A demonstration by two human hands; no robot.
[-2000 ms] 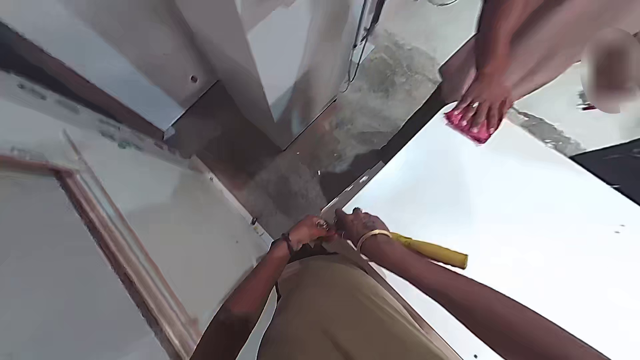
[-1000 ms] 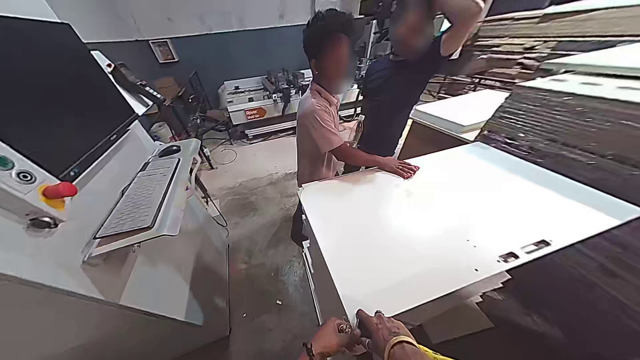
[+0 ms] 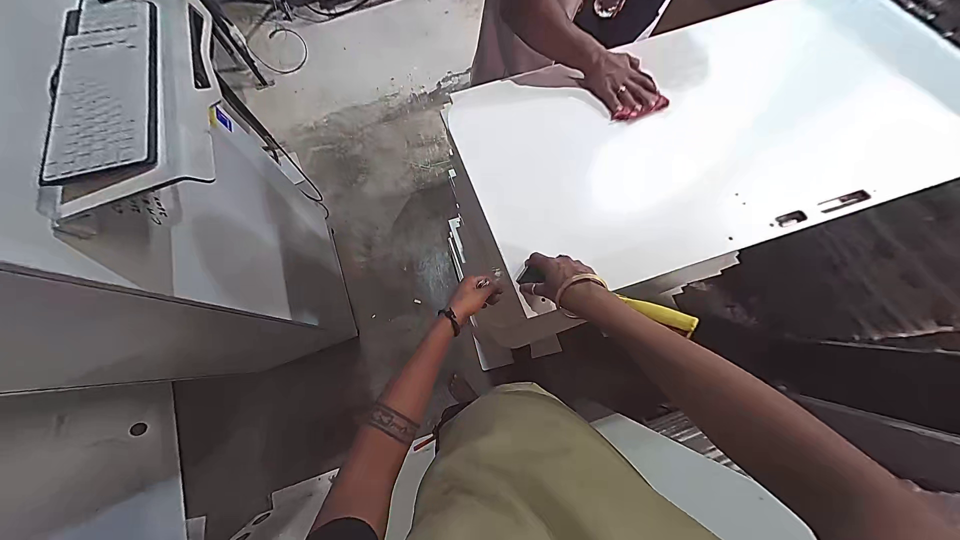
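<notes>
A large white panel (image 3: 555,172) lies on a stack of boards, with small cutouts near its far right edge. At its near left corner, my right hand (image 3: 556,279) is curled around a small dark object (image 3: 531,274), whose kind is unclear. A yellow item (image 3: 660,315), perhaps a handle or folded cloth, sticks out below my right wrist. My left hand (image 3: 478,296) is just left of the panel's corner, fingers curled; whether it holds anything is hidden. Farther up the panel, a co-worker's hand (image 3: 622,82) presses a red cloth or pad (image 3: 640,111) on the surface.
On the left is a machine cabinet (image 3: 225,255) with a keyboard (image 3: 101,97) on a shelf and cables hanging beside it. Concrete floor (image 3: 382,165) lies between cabinet and stack. Dark stacked sheets (image 3: 825,277) are at the right; more white panels (image 3: 697,465) lie near my body.
My hands, close together at the panel's corner before, are now apart, the left one off to the left. The co-worker's hand remains on the panel with the red pad. The view has swung strongly.
</notes>
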